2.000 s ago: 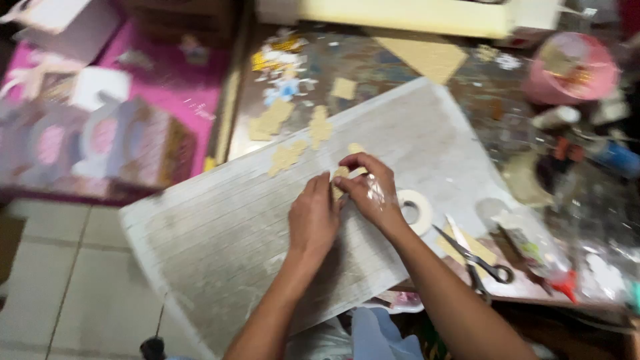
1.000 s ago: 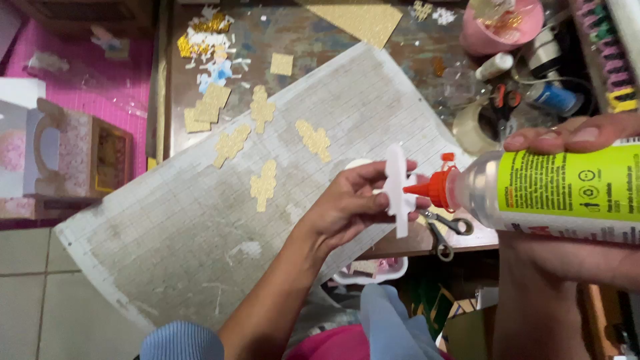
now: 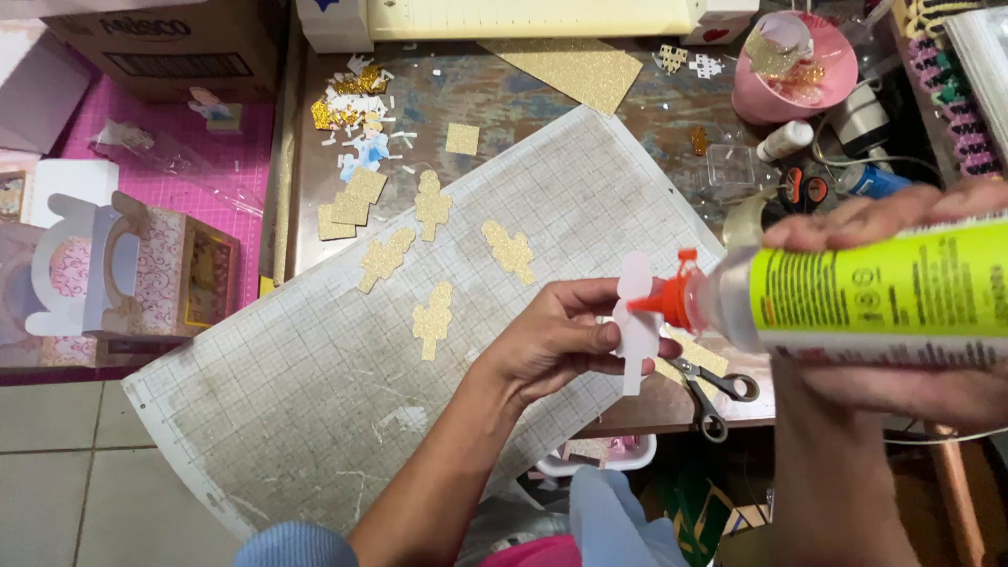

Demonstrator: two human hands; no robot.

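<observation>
My left hand [image 3: 563, 339] pinches a white paper figure cutout [image 3: 636, 346] by its side, held upright above the edge of a gridded mat [image 3: 315, 394]. My right hand [image 3: 890, 228], blurred, grips a glue bottle [image 3: 882, 291] with a lime-green label, tipped on its side. The bottle's red nozzle tip touches or nearly touches the figure's upper part. Several gold glitter figure cutouts [image 3: 431, 321] lie on the mat. Scissors with dark handles [image 3: 705, 390] lie just below and right of the left hand, over a piece of gold glitter paper [image 3: 713, 358].
Gold glitter squares [image 3: 358, 197], paper scraps [image 3: 366, 110] and a gold sheet [image 3: 575, 71] lie at the back. A pink bucket [image 3: 795, 71], a small white bottle [image 3: 785, 142] and a second pair of scissors [image 3: 803, 189] stand or lie at right. Decorated boxes [image 3: 150, 276] stand at left.
Two seconds ago both hands were together over the mat; one second ago the right hand held the glue bottle at the white cutout. The nozzle now points at the figure's upper part.
</observation>
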